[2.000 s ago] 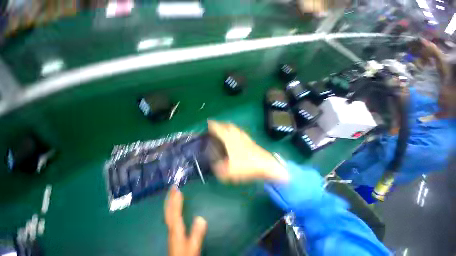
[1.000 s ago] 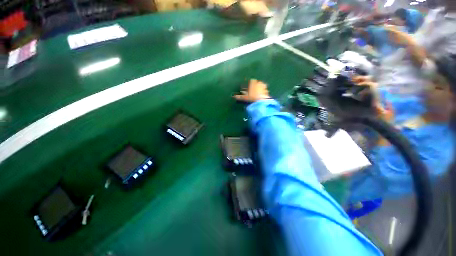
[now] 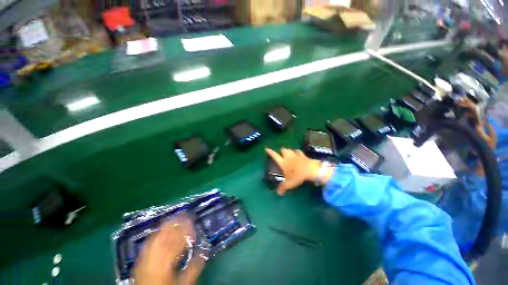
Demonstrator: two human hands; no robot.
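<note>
My right hand (image 3: 296,167) is over a black display unit (image 3: 273,170) at the centre of the bench, fingers around its top and side. My left hand (image 3: 167,253) is blurred over the bezel packs in clear sleeves (image 3: 220,217) at the lower left; whether it grips one cannot be told. Dark tweezers (image 3: 294,236) lie on the mat to the right of the packs. More display units stand behind, one (image 3: 243,133) with blue-white marks, another (image 3: 320,141) just beyond my right hand.
Several display units sit at the right beside a white box (image 3: 418,161) with a red switch. A thick black hose (image 3: 490,183) curves at the right. A white rail (image 3: 223,86) crosses the bench. Another person's blue sleeve (image 3: 498,131) is at the right edge. White round pieces (image 3: 56,265) lie lower left.
My right hand has come back from the far side of the bench to a unit nearer me. The view has shifted, and my left hand and the bezel packs show again.
</note>
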